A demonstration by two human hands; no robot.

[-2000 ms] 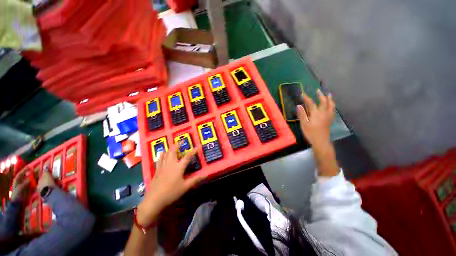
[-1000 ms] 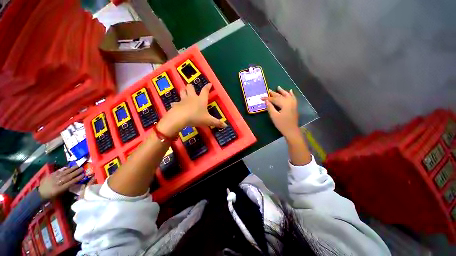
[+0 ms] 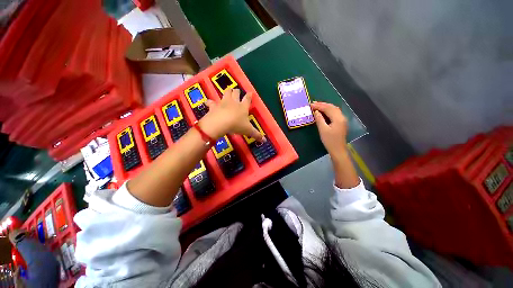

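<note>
A red-orange phone tray (image 3: 197, 216) lies on the green bench with keypad phones (image 3: 174, 119) face up in two rows. Several screens are blue; the top right one is dark. My left hand (image 3: 229, 115) lies over the tray's right end, fingers spread, touching the keypad areas of the right-end phones and partly hiding them. My left forearm covers part of the front row. A lit smartphone (image 3: 296, 102) in a yellow-edged case lies right of the tray. My right hand (image 3: 332, 125) is curled, fingertips at the smartphone's lower right edge.
Stacked red trays (image 3: 62, 79) rise at left. An open cardboard box (image 3: 160, 53) stands behind the tray. Loose batteries (image 3: 101, 163) lie left of it. A coworker's grey sleeve (image 3: 38, 261) is beside another tray (image 3: 63, 211) at lower left. More stacked trays (image 3: 450, 197) stand low at right.
My left hand has moved from the tray's left end to its right end. My right hand has come to the smartphone's edge, and its screen has lit up. The camera view has shifted.
</note>
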